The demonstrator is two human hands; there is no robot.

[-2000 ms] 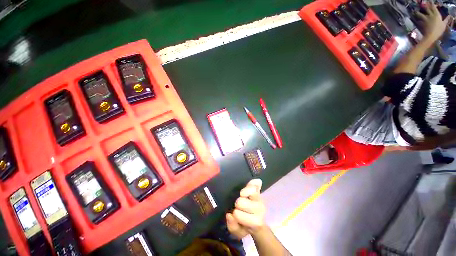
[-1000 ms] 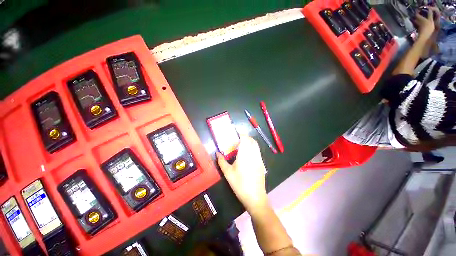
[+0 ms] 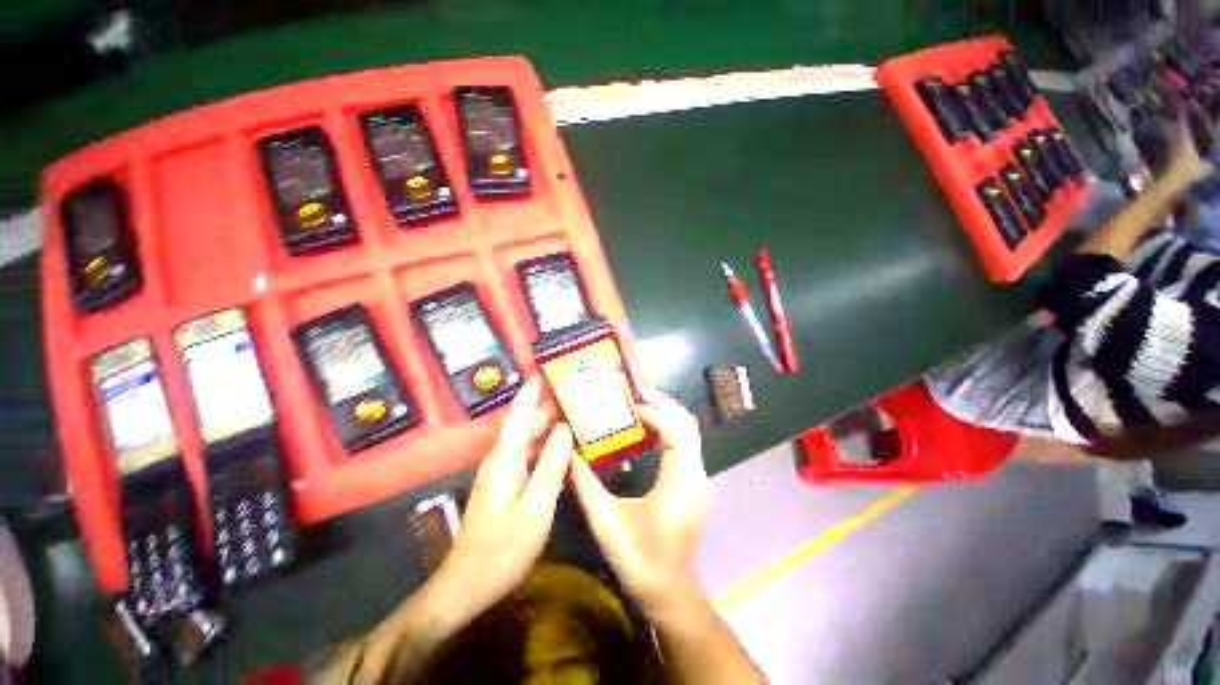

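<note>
My left hand (image 3: pixel 515 495) and my right hand (image 3: pixel 653 509) hold a small red-edged device with a yellow and white screen (image 3: pixel 593 402) between their fingers, over the near right corner of the red tray (image 3: pixel 375 261). The device partly covers a closed phone (image 3: pixel 553 295) in its pocket. Other closed black phones (image 3: pixel 464 348) lie in the tray pockets. Two open flip phones (image 3: pixel 230 375) with lit screens lie at the tray's near left, their keypads over its edge.
A red marker (image 3: pixel 777 311) and a slimmer pen (image 3: pixel 751 316) lie right of the tray, near a small brown battery-like piece (image 3: pixel 729 394). Another filled red tray (image 3: pixel 953 174) lies far right. A person in a striped top (image 3: pixel 1137 315) sits beside a red stool (image 3: pixel 910 435).
The red-edged device has been lifted from the bench and brought left to the tray. My left hand has come into view and holds it too. The view has shifted.
</note>
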